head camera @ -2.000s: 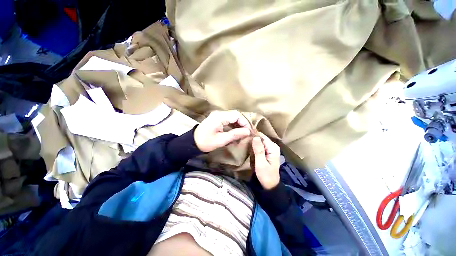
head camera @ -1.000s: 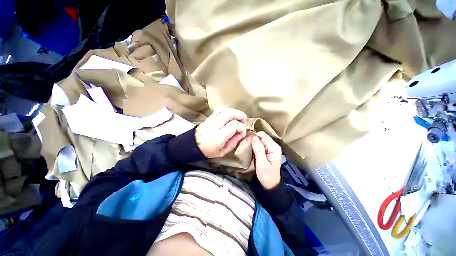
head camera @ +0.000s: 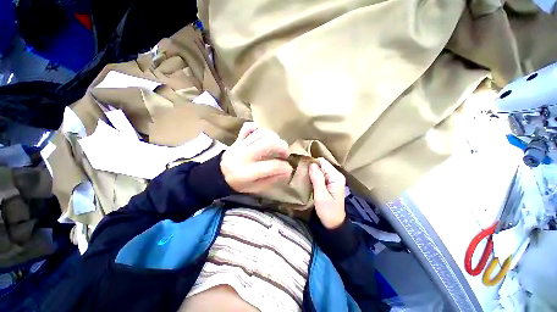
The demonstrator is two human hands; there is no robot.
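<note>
A large tan cloth panel (head camera: 342, 73) drapes over the table and down to my lap. My left hand (head camera: 256, 161) and my right hand (head camera: 328, 190) are bare and close together at its near edge, above my lap. Both pinch a folded, gathered part of the tan cloth between fingers and thumbs. A small dark gap shows in the fold between the hands. The fingertips partly hide the fold, and I cannot tell whether it is a seam.
A rumpled tan heap (head camera: 177, 122) with white pieces lies at left. The sewing machine head (head camera: 530, 91) is at the right edge. Red-handled scissors (head camera: 482, 248) and a yellow-handled pair (head camera: 496, 272) lie by white scraps. A measuring tape (head camera: 427, 250) runs along the table edge.
My left hand has moved slightly left, away from the right hand, and its fingers have straightened. The fold between the hands looks more spread. My right hand has barely moved and keeps its pinch.
</note>
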